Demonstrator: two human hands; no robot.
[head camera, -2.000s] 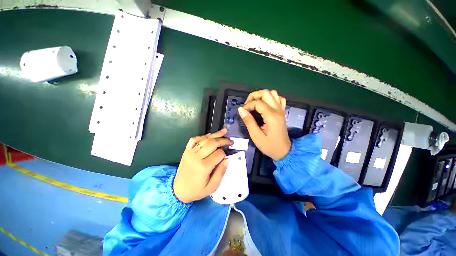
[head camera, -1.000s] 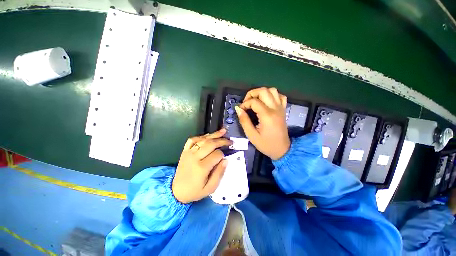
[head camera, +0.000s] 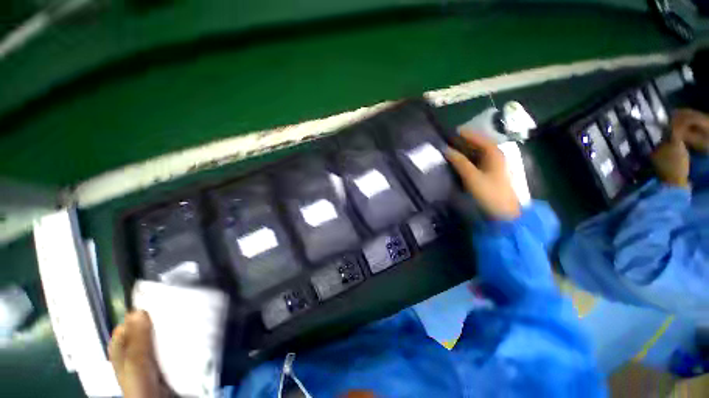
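Note:
A long black phone tray (head camera: 210, 233) with several dark phones, backs up with white labels, lies slanted in front of me, its far right end over the white metal edge. My left hand (head camera: 138, 354), cut off by the bottom edge, holds a white sticker sheet (head camera: 186, 334) over the near left corner of the tray. My right hand (head camera: 486, 175) is at the tray's right end, fingers on its edge; blur hides the exact grip. A second row of phones (head camera: 386, 250) shows along the near side, partly covered by the tray.
Stacked white strips (head camera: 70, 295) lie at the left, beside a blurred white object (head camera: 14, 311). A white container (head camera: 513, 120) and a white strip (head camera: 515, 171) lie right of the tray. Another person's hands (head camera: 675, 151) are at a further tray (head camera: 598, 159) on the right.
My view has swung right. My hands have parted from the leftmost phone to the tray's two ends. The tray has moved away from me, uncovering the nearer row of phones.

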